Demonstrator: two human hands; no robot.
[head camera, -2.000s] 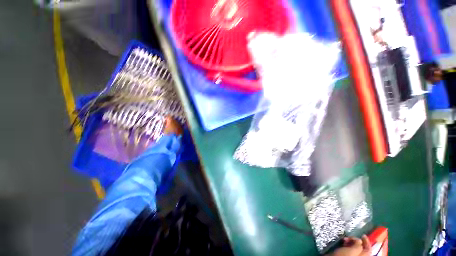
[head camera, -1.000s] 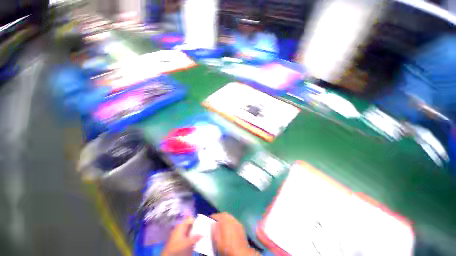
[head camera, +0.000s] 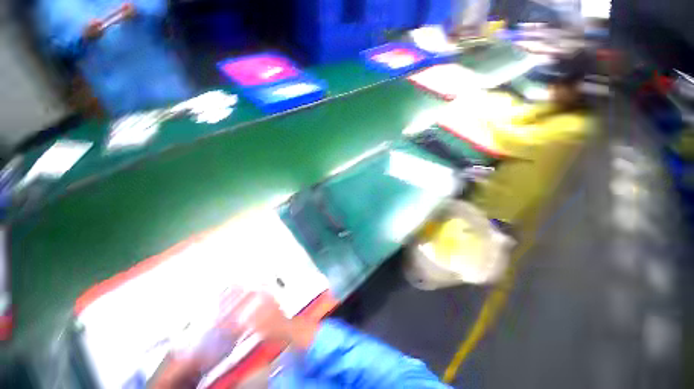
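A large white panel (head camera: 175, 281) lies on an orange-red bordered carrier at the lower left, with a small dark spot near its right corner. My right hand (head camera: 266, 321), in a blue sleeve, is over the panel's near edge. My left hand (head camera: 176, 372) is lower and further left, partly cut off by the bottom edge. Both hands are strongly blurred. A pale, blurred patch (head camera: 217, 343) lies between them; whether it is a held piece cannot be told. The fingertips cannot be made out.
Dark tools (head camera: 316, 216) lie on the green bench right of the panel. A white sheet (head camera: 418, 173) is beyond. A person in yellow (head camera: 533, 152) is at the right, above a pale bin (head camera: 460, 247). Across the bench are blue trays (head camera: 285, 95), clear bags (head camera: 209, 106) and a person in blue (head camera: 129, 53).
The view has swung right along the bench. My hands, which held a small white piece beside the blue crate, are now over the white panel.
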